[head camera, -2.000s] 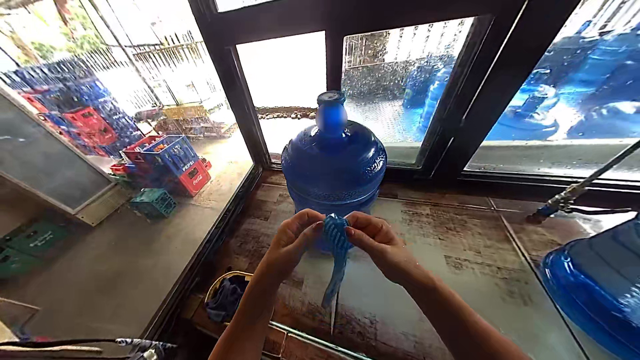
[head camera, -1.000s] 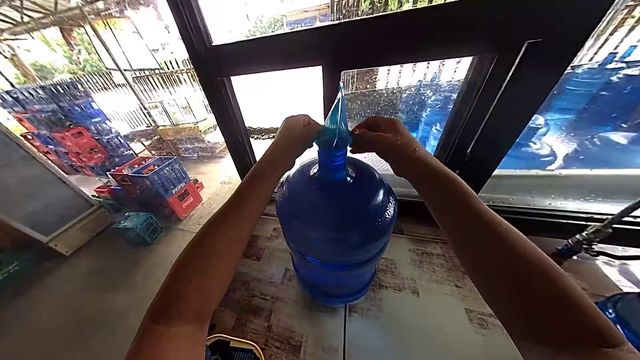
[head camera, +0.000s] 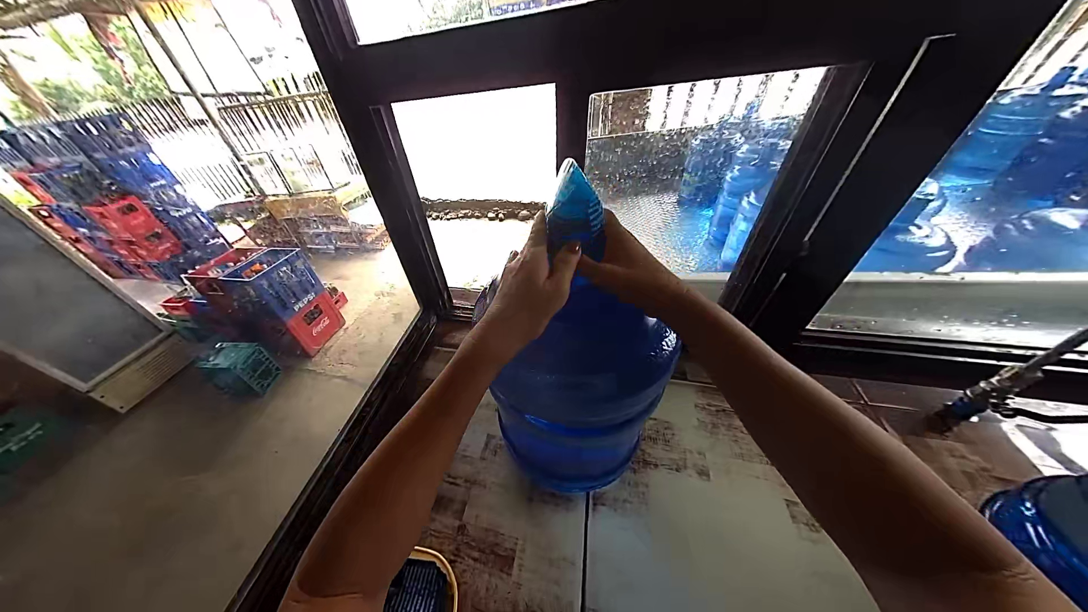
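Note:
A large blue plastic water jug (head camera: 578, 382) stands upright on the tiled surface at the centre. Over its neck is a blue, partly clear plastic sleeve (head camera: 576, 200) that rises to a point. My left hand (head camera: 537, 285) holds the sleeve from the left, its thumb across the front. From the right, my right hand (head camera: 633, 268) grips the sleeve, with fingers partly hidden behind it. Both hands hide the jug's neck, and the fingertips of the two hands are close together.
A dark-framed window (head camera: 671, 51) rises just behind the jug. Part of another blue jug (head camera: 1045, 527) is at the lower right, near a metal hose fitting (head camera: 990, 395). A yellow-rimmed basket (head camera: 450, 578) sits at the bottom. Soft-drink crates (head camera: 280, 289) are stacked beyond the glass at left.
Both hands have moved from in front of the jug up to its neck, with the plastic sleeve. Since one second ago, they have come closer together around the sleeve.

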